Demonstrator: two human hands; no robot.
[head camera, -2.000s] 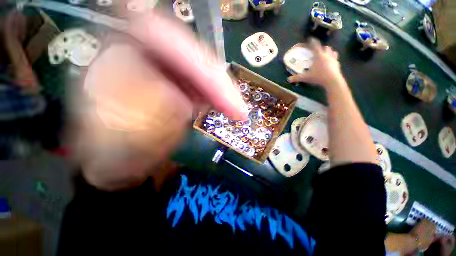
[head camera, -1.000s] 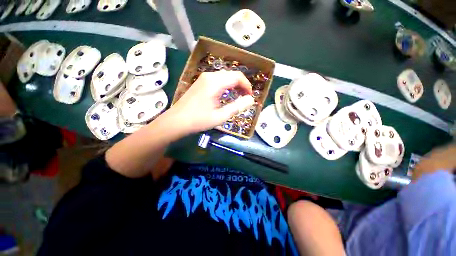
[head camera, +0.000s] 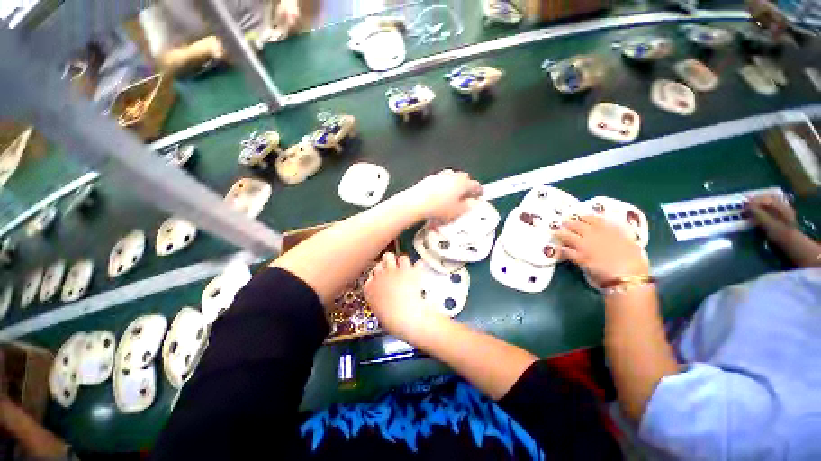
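Note:
My left hand (head camera: 450, 195) reaches across to the upper edge of the top cream housing (head camera: 473, 223) on a small stack right of the parts box. Its grip is hidden. My right hand (head camera: 396, 290) is over the right side of the brown parts box (head camera: 311, 236), beside a lower cream housing (head camera: 450, 290) with dark round openings. I cannot tell whether its fingers hold anything. Shiny copper and silver inserts (head camera: 353, 311) show in the box, partly covered by my left arm. A tool with a shiny head (head camera: 347, 367) lies below the box.
A neighbour's hand (head camera: 601, 252) with a bracelet touches housings close on the right. Another hand is at a white sheet (head camera: 707, 216) with dark squares. More housings (head camera: 139, 360) lie left. A pale rail (head camera: 576, 162) borders the belt carrying wired subassemblies (head camera: 411, 101). A grey post (head camera: 162, 153) crosses the left.
The view has turned, showing more belt. My left hand has moved from the parts box to the stack on its right. My right hand has come into view, and the neighbour's hand is now on the housings.

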